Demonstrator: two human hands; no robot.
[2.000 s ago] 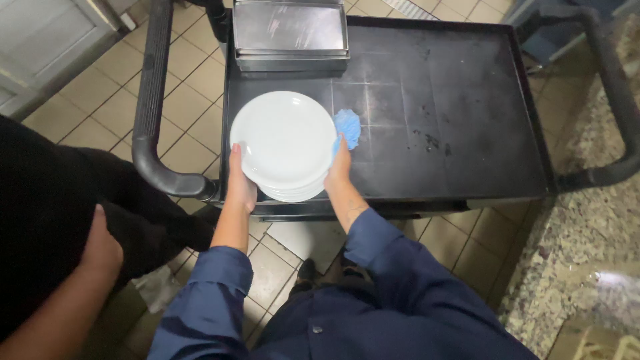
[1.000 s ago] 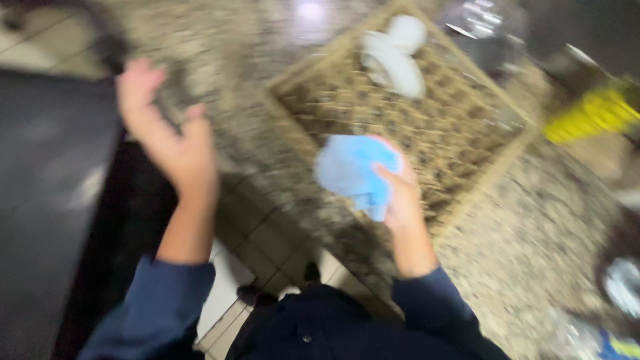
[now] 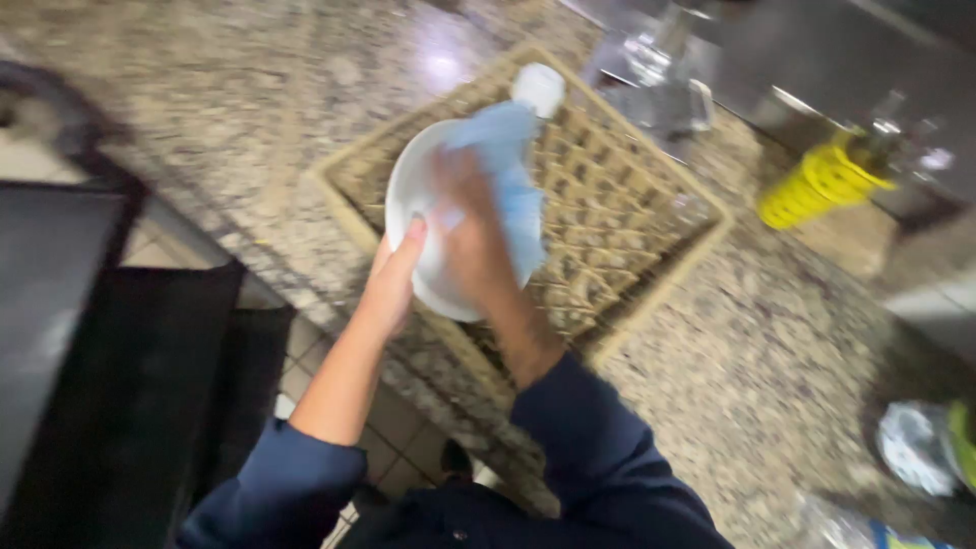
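Note:
My left hand point(image 3: 393, 286) grips the lower left rim of a white dish point(image 3: 412, 187), its thumb on the inner face. The dish is tilted above a tan dish rack point(image 3: 610, 221) with a grid base. Blurred by motion, my right hand point(image 3: 469, 221) presses a light blue cloth point(image 3: 515, 168) against the inside of the dish. The cloth hangs over the dish's right side. A small white piece of crockery point(image 3: 538, 89) lies in the rack's top corner, just beyond the cloth.
The rack stands on a speckled stone counter point(image 3: 755, 366). A yellow perforated container point(image 3: 820, 187) is at the right, near clear containers point(image 3: 656, 99) and a metal surface. A black cart point(image 3: 46, 252) stands at the left. Plastic-wrapped items lie at the lower right.
The stack of white plates held over the cart two seconds ago is out of view, as the view has turned to the counter. My left hand, empty one second ago, now holds a dish.

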